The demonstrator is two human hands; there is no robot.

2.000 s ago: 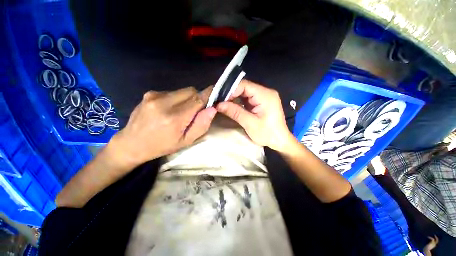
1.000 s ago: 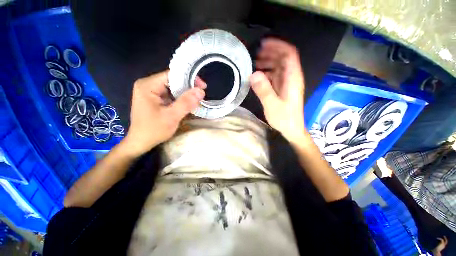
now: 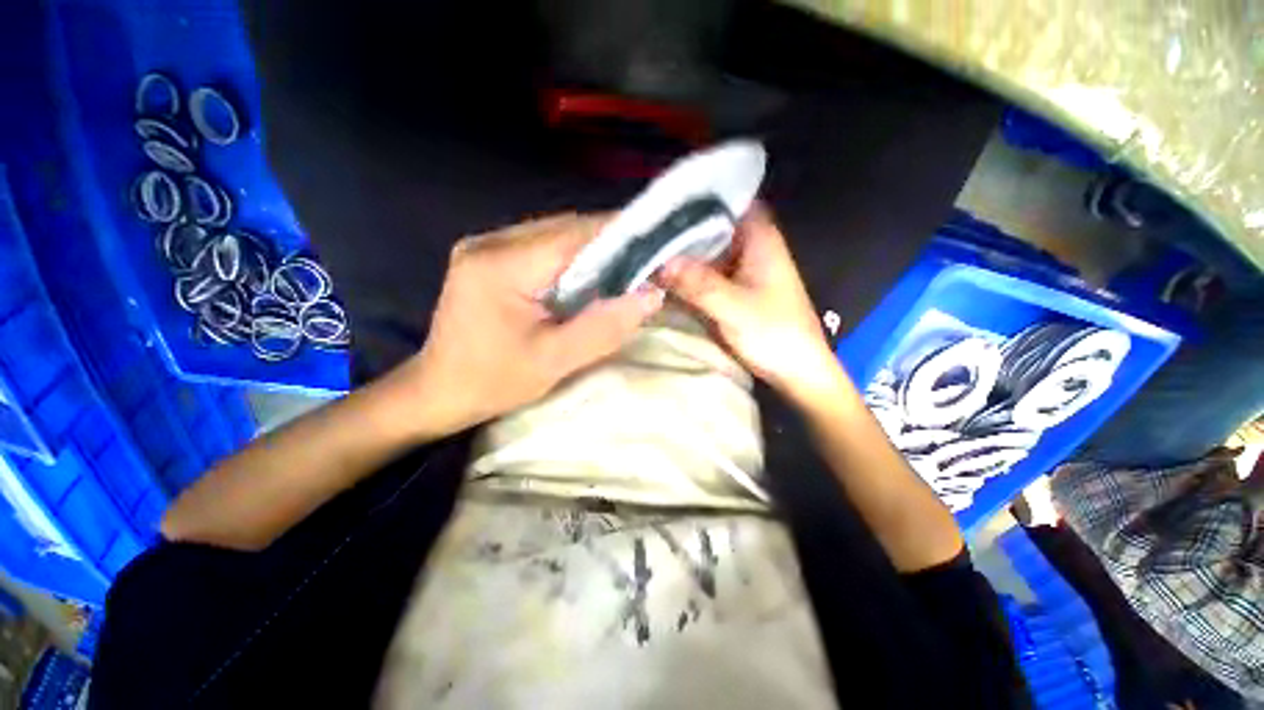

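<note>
A joined disc and ring [image 3: 668,208] is held tilted above the apron, a pale flat disc with a raised dark and silver collar turned towards my body. My left hand [image 3: 520,326] grips its lower left side, with the thumb near the collar. My right hand [image 3: 756,291] holds its right side, with the thumb at the collar and the fingers partly hidden behind the disc. Both hands are bare. The hands and the piece are slightly blurred.
A blue bin [image 3: 312,364] at left holds loose dark-silver rings [image 3: 229,257]. A blue bin [image 3: 1148,327] at right holds pale ring discs [image 3: 957,386]. The bench edge [image 3: 1026,83] crosses the upper right. A person's plaid clothing [image 3: 1178,534] shows at lower right.
One second ago the disc faced the camera in my left hand, with my right hand apart. The piece is now tilted nearly edge-on and my right hand has closed on it.
</note>
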